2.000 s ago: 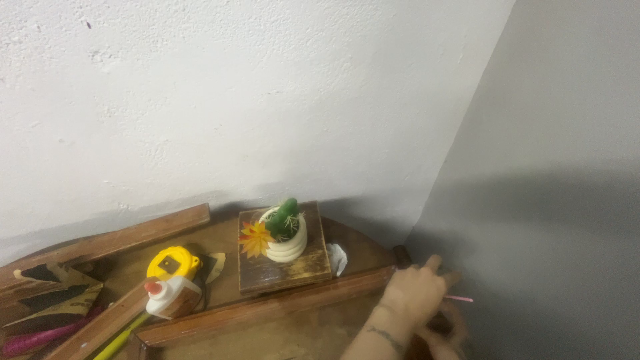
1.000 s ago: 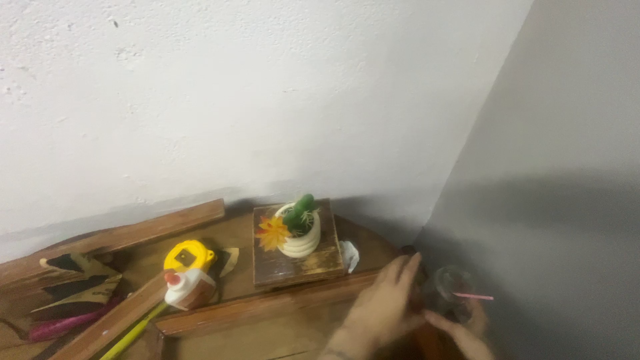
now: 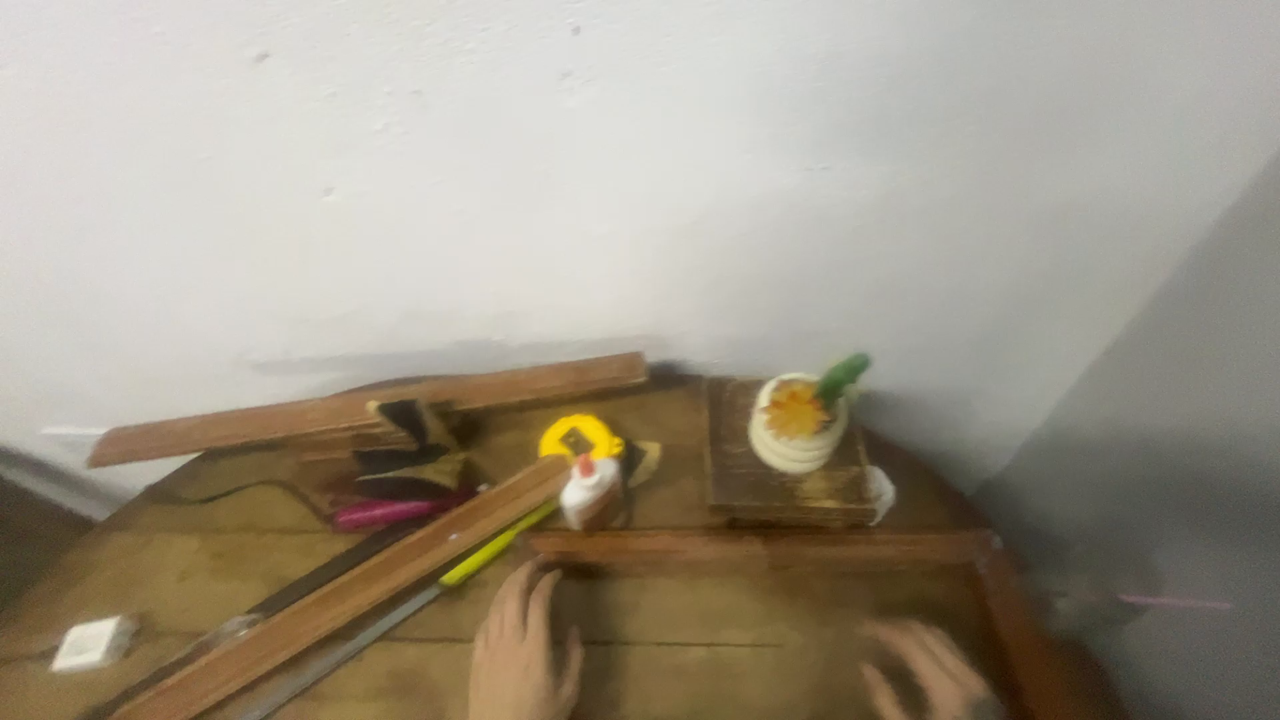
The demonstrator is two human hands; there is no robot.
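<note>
My left hand [image 3: 525, 640] is at the lower middle, its fingertips at the left end of a reddish wooden strip frame [image 3: 760, 548] lying on the round wooden table. Whether the fingers grip the wood is not clear. My right hand [image 3: 925, 665], blurred, hovers inside the frame's right side with fingers apart and nothing in them. Just above the frame's left corner stands a white glue bottle [image 3: 590, 495] with a red tip, beside a yellow tape measure [image 3: 578, 437]. A white ribbed pot [image 3: 797, 445] with a green cactus and an orange flower stands on a dark wooden block [image 3: 735, 490].
A long wooden strip [image 3: 350, 590] lies diagonally at left, near a yellow-green handled tool [image 3: 495, 545] and a magenta-handled tool [image 3: 385, 513]. Another strip [image 3: 250, 425] lies by the wall. A white square object [image 3: 92, 643] sits far left. A pink straw [image 3: 1175, 602] shows beyond the right edge.
Both hands have left the frame's upper right corner; the left is now at its left end, the right inside its right side. The view has shifted left.
</note>
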